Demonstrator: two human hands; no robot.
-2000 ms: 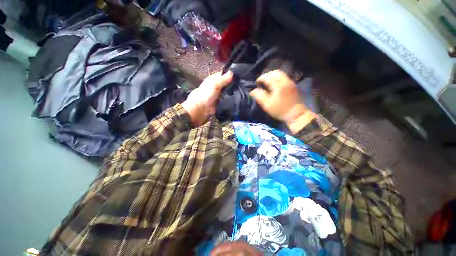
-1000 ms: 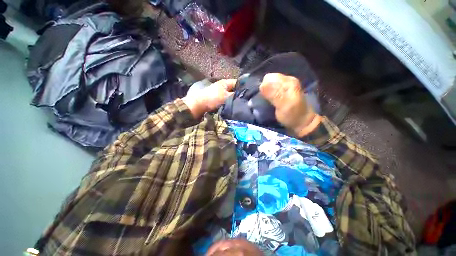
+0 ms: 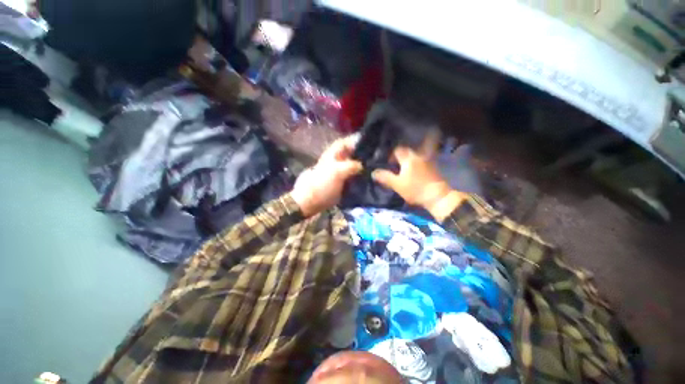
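Observation:
A dark grey and black sewn piece hangs bunched between my hands, above my lap. My left hand grips its left side, with thumb and fingers on the cloth. My right hand holds its right side, with the thumb pointing towards my left hand. The far part of the piece is blurred against the dark floor. Its exact shape and the fingertips behind the cloth cannot be made out.
A heap of grey and black pieces lies at left by a pale green surface. A white machine table edge curves across the upper right. A red item and shiny clear plastic are on the floor ahead.
The view has shifted, so the heap and table edge sit lower. The piece was spread wide and rounded a second ago and is now bunched narrower. My right hand has opened from a fist-like grip.

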